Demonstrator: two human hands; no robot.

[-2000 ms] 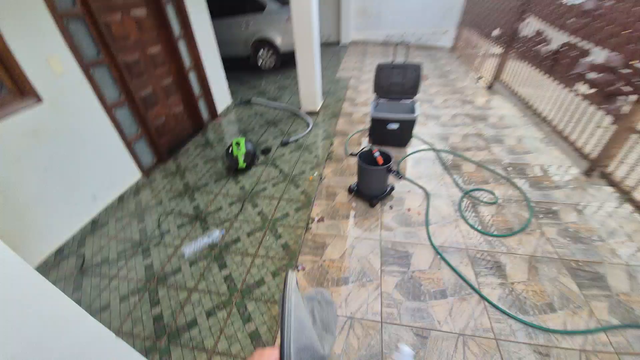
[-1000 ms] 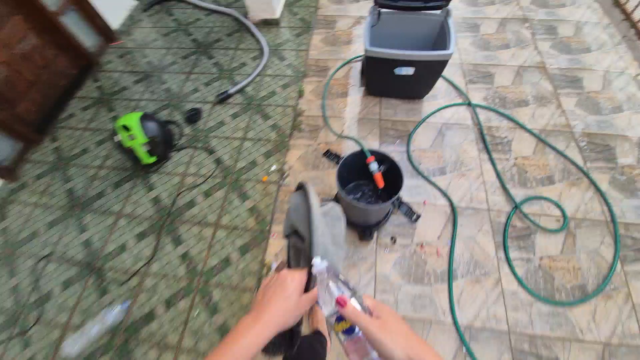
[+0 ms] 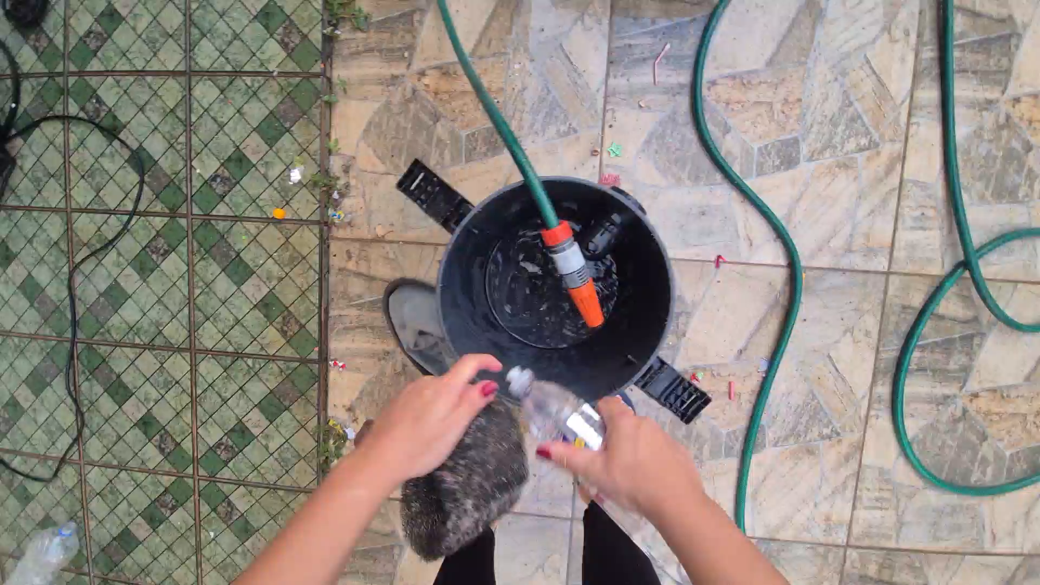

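My left hand [image 3: 431,418] grips a dusty grey cloth vacuum filter [image 3: 467,479]; its rim shows beyond my fingers, beside the black vacuum canister. The thumb and index finger of this hand are close to the neck of a clear plastic bottle [image 3: 548,410]. My right hand [image 3: 634,455] holds that bottle tilted, neck toward the left, over the canister's near edge. Below my hands, the open canister [image 3: 552,361] stands with two side latches spread. Inside hangs an orange and grey hose nozzle [image 3: 575,276], and the canister's bottom looks wet.
The green garden hose [image 3: 784,341] runs over the beige tiles at the right, with a loop. A black cord [image 3: 73,309] lies on green tiles at the left. Another clear bottle [image 3: 45,556] lies at the lower left. My feet and legs are just below the canister.
The view has moved down and closer over the canister. One second ago my left hand was at the filter's rim, with the bottle in my right; now its index finger extends toward the bottle neck.
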